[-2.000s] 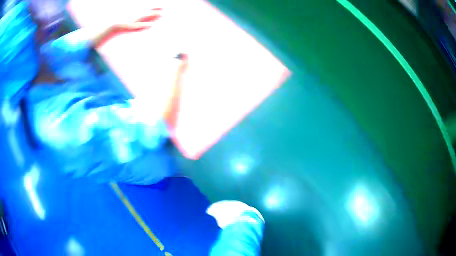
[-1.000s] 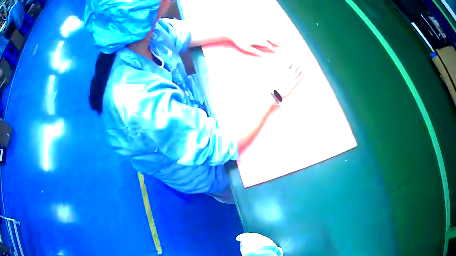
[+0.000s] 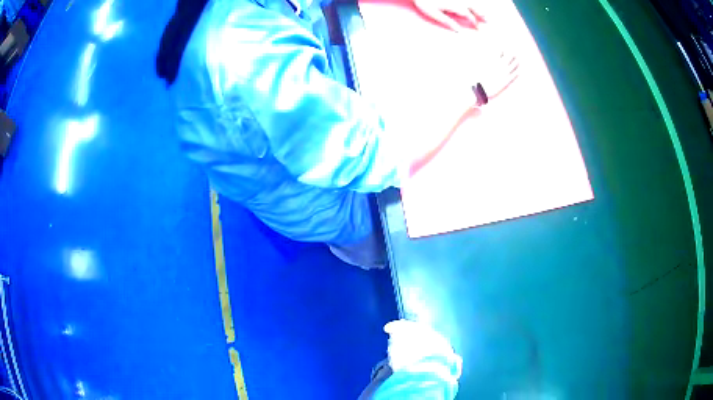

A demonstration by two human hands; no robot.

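Observation:
My left hand [image 3: 422, 345], in a white glove with a light blue sleeve, is at the bottom of the view. It rests on or just over the near edge of the green bench top [image 3: 516, 289]. The glove is overexposed and its fingers cannot be made out, so I cannot tell whether it is open or closed; no object shows in it. My right hand is out of the picture.
A neighbour in a light blue gown [image 3: 289, 117] sits at the bench's left edge, bare hands on a large washed-out white sheet [image 3: 500, 164]. A lighter green line [image 3: 664, 117] runs along the bench. The blue floor [image 3: 133, 273] has a yellow line.
The view has swung and shifted, so the neighbour and sheet sit further up and right than a second ago. More of my gloved left hand and sleeve shows at the bottom.

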